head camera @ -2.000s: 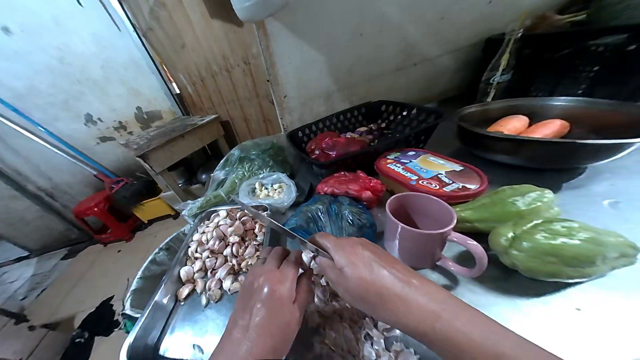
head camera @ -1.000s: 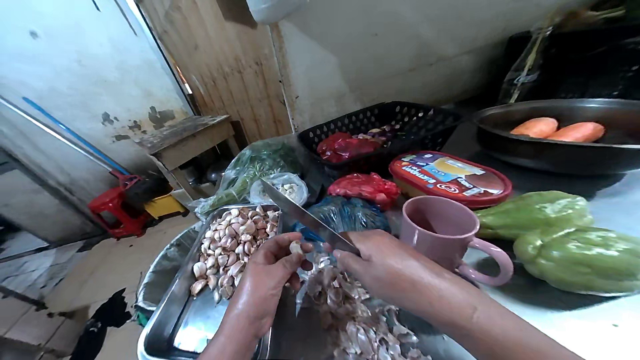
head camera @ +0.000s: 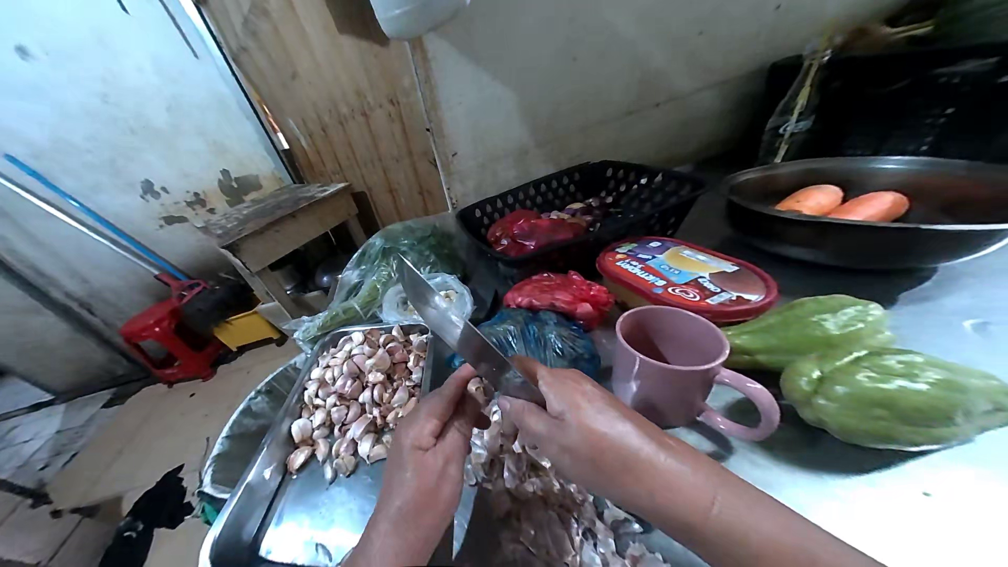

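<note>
A garlic clove [head camera: 477, 389] is pinched between the thumb and fingers of my left hand [head camera: 433, 441]. My right hand [head camera: 563, 413] grips a kitchen knife [head camera: 457, 327], its broad blade pointing up and left, with the part near the handle close to the clove. Whether blade and clove touch is unclear. Unpeeled garlic cloves [head camera: 362, 394] lie heaped in a metal tray [head camera: 272, 480] left of my hands. Papery garlic skins [head camera: 551, 504] are piled beneath my right wrist. Beyond the tray, pale cloves sit in a small plastic-lined container [head camera: 429, 299].
A pink mug [head camera: 661, 370] stands just right of my right hand, with green chayotes [head camera: 890, 386] beside it. Behind are blue [head camera: 539, 339] and red [head camera: 559, 298] plastic bags, a lidded oval tub [head camera: 685, 279], a black basket [head camera: 583, 181] and a pan [head camera: 866, 236] holding carrots [head camera: 870, 206].
Two seconds ago the knife blade lay lower and flatter; now it is raised at a steeper angle. My left hand has turned, bringing the clove into sight.
</note>
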